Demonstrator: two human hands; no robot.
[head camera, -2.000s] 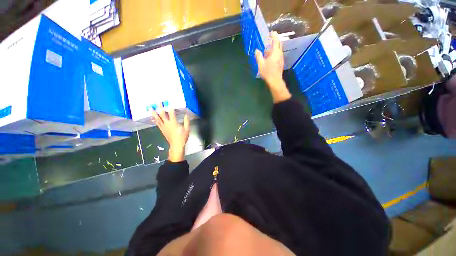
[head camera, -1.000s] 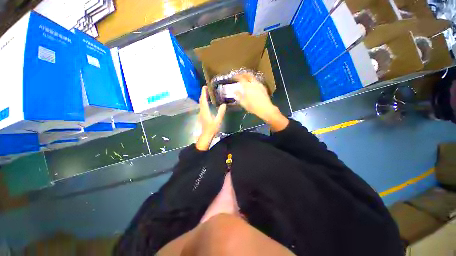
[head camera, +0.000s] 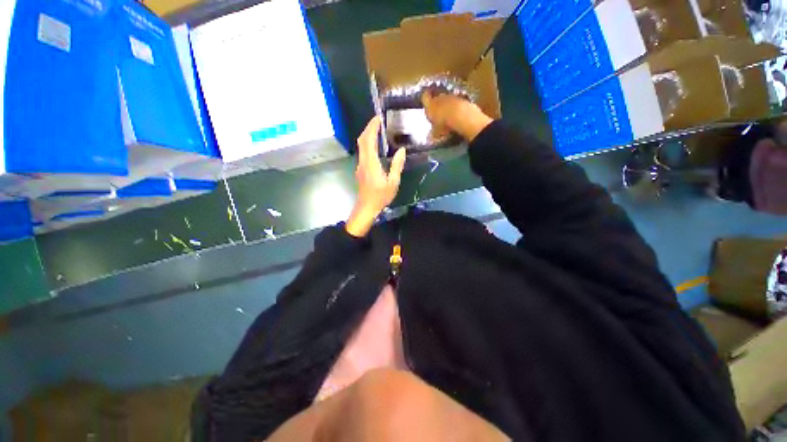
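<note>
An open retail carton (head camera: 431, 45) stands on the green bench in front of me, brown inside, its lid up at the back. A white and dark packed device (head camera: 410, 126) lies inside with shiny crinkled wrap (head camera: 427, 86) around it. My right hand (head camera: 451, 114) reaches into the carton on the device's right side; its fingertips are partly hidden, so its grip cannot be told. My left hand (head camera: 378, 175) is at the carton's near left edge, fingers apart, thumb by the front edge, holding nothing.
A closed white and blue carton (head camera: 263, 82) stands just left. More blue cartons (head camera: 69, 95) stand further left. Open cartons (head camera: 591, 121) with wrapped devices stand at right. Small scraps (head camera: 177, 242) lie on the bench at left. A person's sleeve (head camera: 768, 175) shows at the right edge.
Two seconds ago my hands were apart on separate cartons. Since one second ago, my right hand has moved deeper into the open carton, and my left hand remains at its left edge.
</note>
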